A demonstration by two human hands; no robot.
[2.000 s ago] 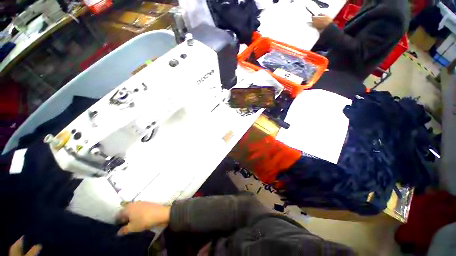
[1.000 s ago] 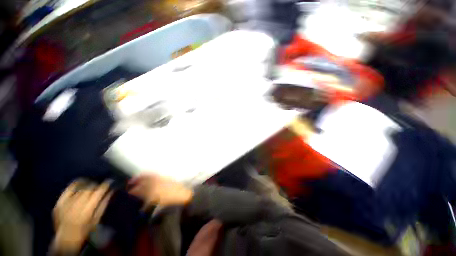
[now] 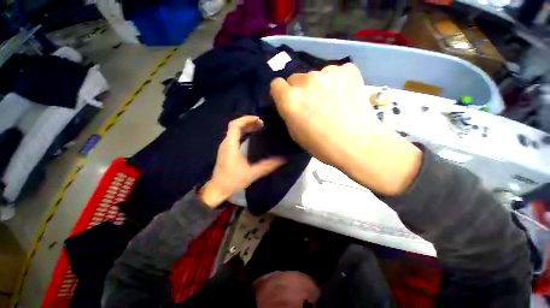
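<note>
Dark navy-black garment cloth (image 3: 187, 135) lies heaped at the left end of the white sewing machine table (image 3: 338, 204), with a white label (image 3: 278, 61) on it. My right hand (image 3: 322, 105) is closed on the dark cloth and holds part of it up. My right fingertips are partly hidden. My left hand (image 3: 238, 162) is just left of it and lower, with thumb and fingers apart over the dark cloth. The white machine head (image 3: 470, 135) is to the right, partly behind my right hand and forearm. The needle area is hidden.
A pale blue tub (image 3: 422, 66) stands behind the machine. A red basket (image 3: 99, 204) is at the lower left with dark cloth over it. Farther left are a floor with yellow-black tape, another cloth-covered station (image 3: 48, 120) and a blue container (image 3: 166, 21).
The view has swung left, and the machine now sits at the right. My right hand has come up onto the cloth and closed on it. Both hands are now close together, raised over the heap.
</note>
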